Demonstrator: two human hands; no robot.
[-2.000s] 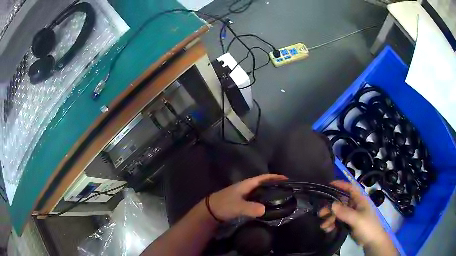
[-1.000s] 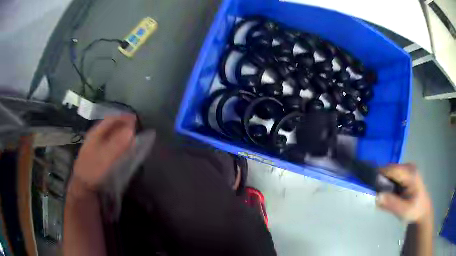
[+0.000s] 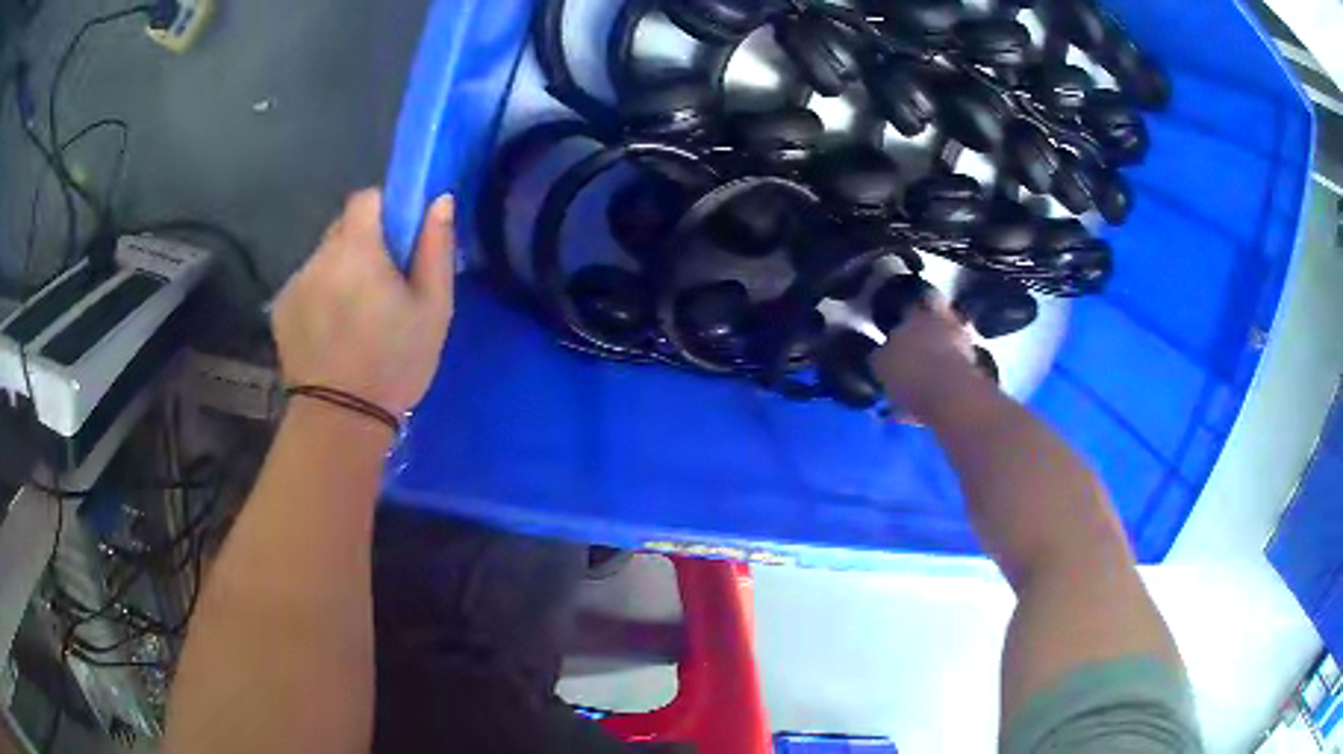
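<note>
A blue plastic crate (image 3: 692,471) fills the middle and right of the view. Several black headsets (image 3: 737,280) lie in rows in it on a white sheet. My left hand (image 3: 368,302) is closed over the crate's left rim, thumb inside and the rest of the hand outside. My right hand (image 3: 925,361) reaches into the crate and touches the headsets at the near end of the rows. Its fingertips are partly hidden among the ear cushions, so I cannot tell whether it grips one.
A red stool (image 3: 719,663) stands below the crate's near side. White and black equipment (image 3: 111,317) with loose cables is at the left. A yellow power strip (image 3: 180,21) lies on the grey floor at the upper left. A blue object is at the right edge.
The view has moved closer over the crate. My left hand has taken hold of the rim and no longer shows a clear bag. My right hand has moved from the near right rim in among the headsets.
</note>
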